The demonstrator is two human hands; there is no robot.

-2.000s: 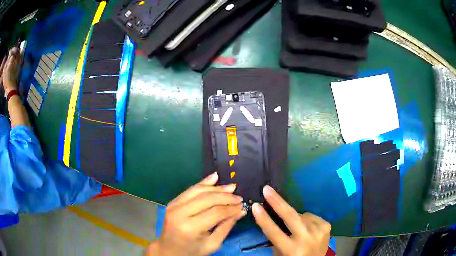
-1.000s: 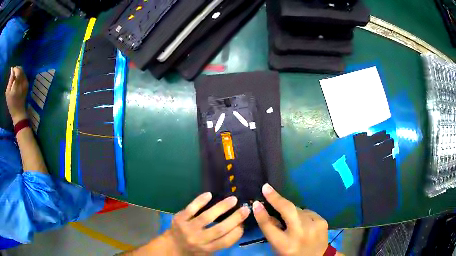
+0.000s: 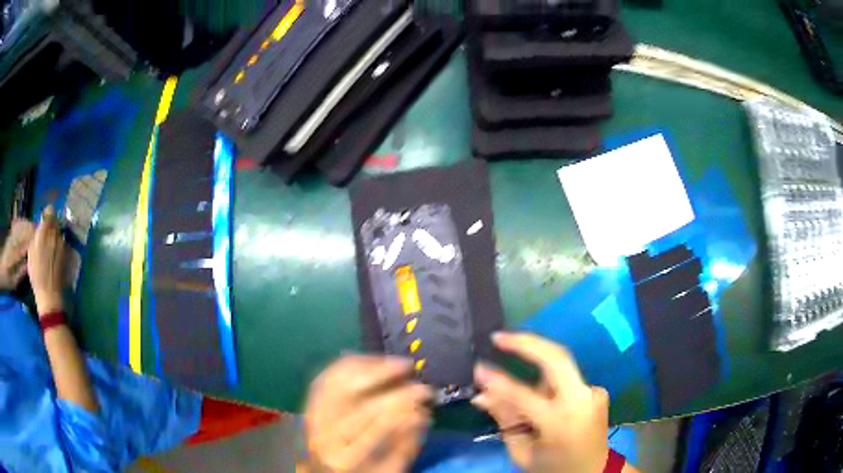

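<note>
A phone housing [image 3: 442, 300] lies on a black foam pad [image 3: 482, 222], slightly tilted, with an orange strip, orange marks and two pale slanted pieces. My left hand [image 3: 370, 416] is blurred at the housing's bottom left corner, fingers bent. My right hand [image 3: 545, 402] is at the bottom right corner, its thumb and finger near the edge. A thin dark tool, apparently tweezers [image 3: 504, 432], shows under my right hand. Whether the fingertips hold any small part is hidden by blur.
Stacked foam pads [image 3: 541, 106] stand at the back; tilted pads with another housing [image 3: 277, 65] lie back left. Right are white paper [image 3: 627, 199], black strips [image 3: 675, 323] and a clear tray [image 3: 802, 222]. More black strips [image 3: 189, 305] lie left. Another person's hands [image 3: 42, 254] show far left.
The pad and housing sit lower and further left in view, and more tilted. My left hand has drawn slightly off the bottom edge. The thin tool now shows under my right hand's fingers.
</note>
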